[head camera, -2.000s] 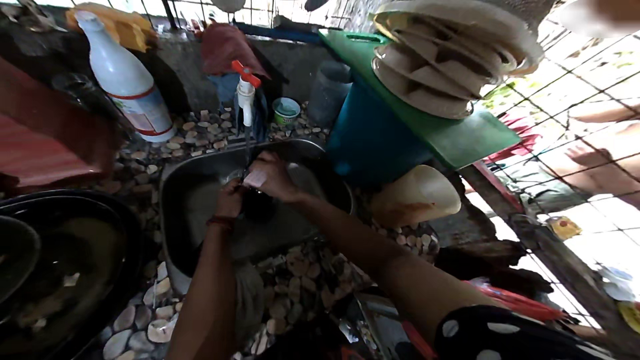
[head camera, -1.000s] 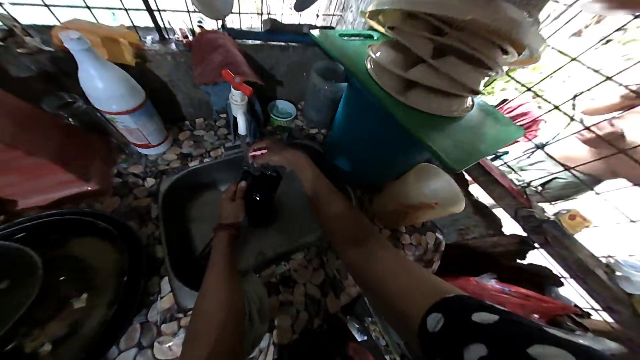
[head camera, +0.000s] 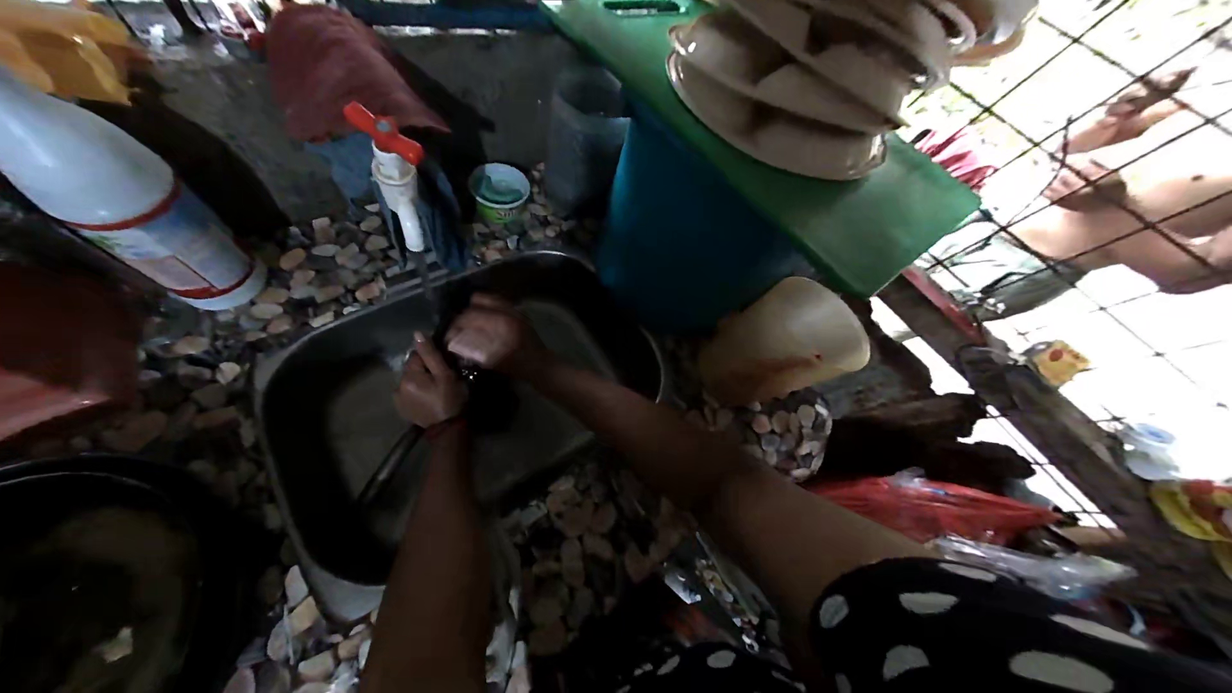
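Over the metal sink basin [head camera: 342, 602], my left hand [head camera: 430, 385] is closed on a dark, shiny item [head camera: 472, 371] whose shape is mostly hidden. My right hand [head camera: 489, 332] presses against the same item from the right, its fingers curled; whether it grips the item is unclear. Water runs down from the white plastic faucet [head camera: 397, 188] with a red handle, close above both hands. A thin dark handle [head camera: 387, 469] slants down from my left hand into the basin.
Left stand a white plastic bottle [head camera: 125, 192] and a dark round tub [head camera: 115, 464]. Right of the sink are a teal bin [head camera: 683, 212], a green board [head camera: 914, 212] bearing stacked plates [head camera: 780, 106], and a stained pale container [head camera: 784, 342]. A person [head camera: 1136, 207] is beyond the wire grid.
My right hand has come down from near the faucet's outlet onto the dark item. The dark item, plainly seen below my hands a second ago, is now mostly covered. The view has moved closer.
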